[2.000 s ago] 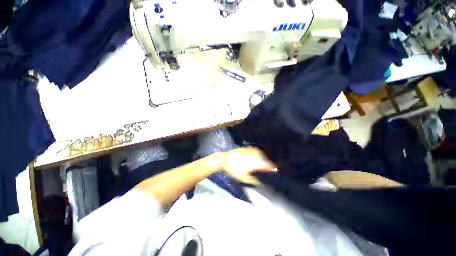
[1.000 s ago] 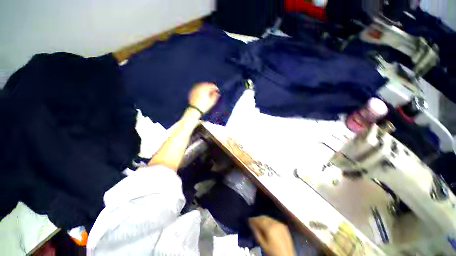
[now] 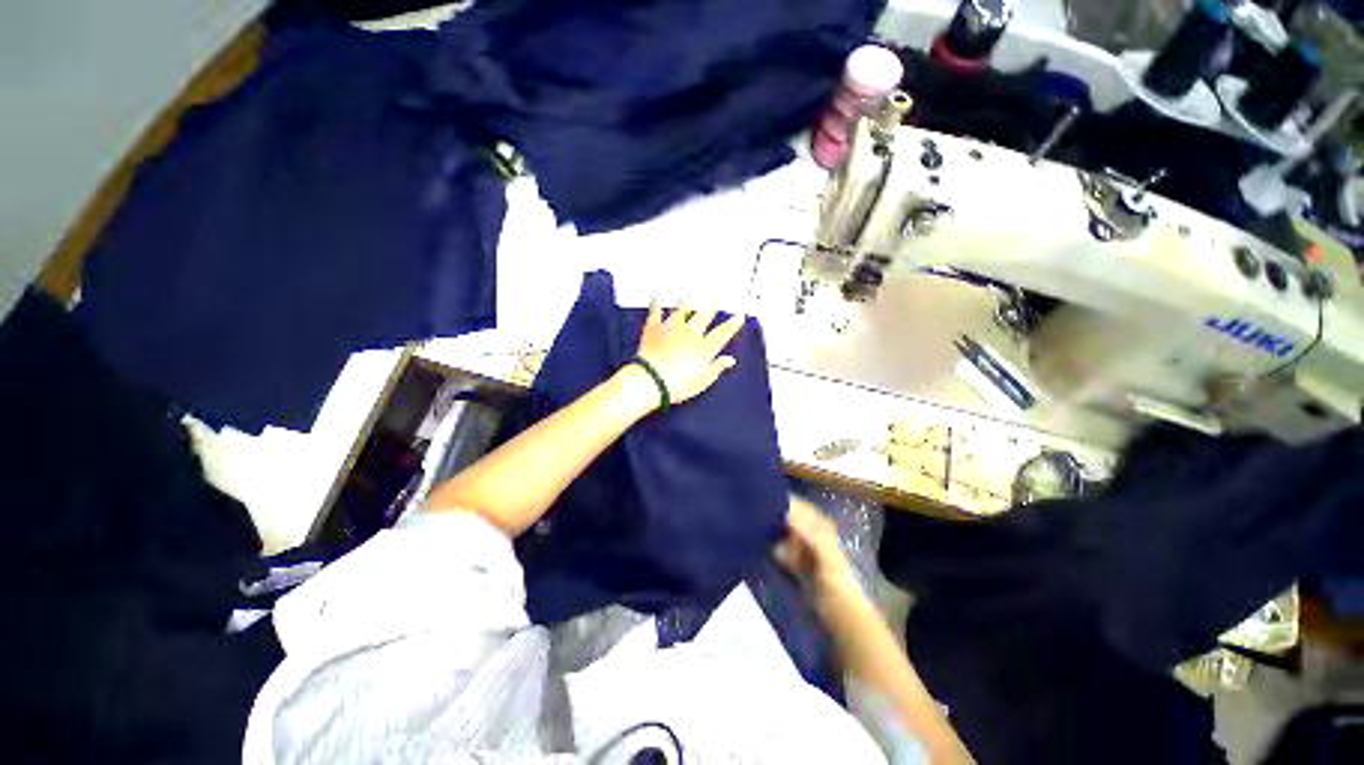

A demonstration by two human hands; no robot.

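A navy cut panel [image 3: 696, 478] lies over the table's front edge and hangs onto my lap. My left hand [image 3: 688, 356] lies flat on its upper part, fingers spread, a dark band at the wrist. My right hand [image 3: 808, 541] is at the panel's right edge, below the table edge; its fingers are bent and seem to pinch the cloth. The white JUKI sewing machine [image 3: 1107, 269] stands to the right, its presser foot and needle [image 3: 865, 278] beyond the panel's upper right corner, with no cloth under them.
Spread navy layers [image 3: 299, 224] lie at the left and behind. Black cloth heaps [image 3: 105, 568] are at far left and at the right [image 3: 1107, 583]. An open drawer [image 3: 392, 463] is under the table edge. Snips [image 3: 995, 371] lie on the machine bed. A pink-white thread cone [image 3: 859, 102] stands behind.
The view has swung back toward the machine. My left hand has moved from the spread navy layers to a panel now before me. My right hand has come up to that panel's edge.
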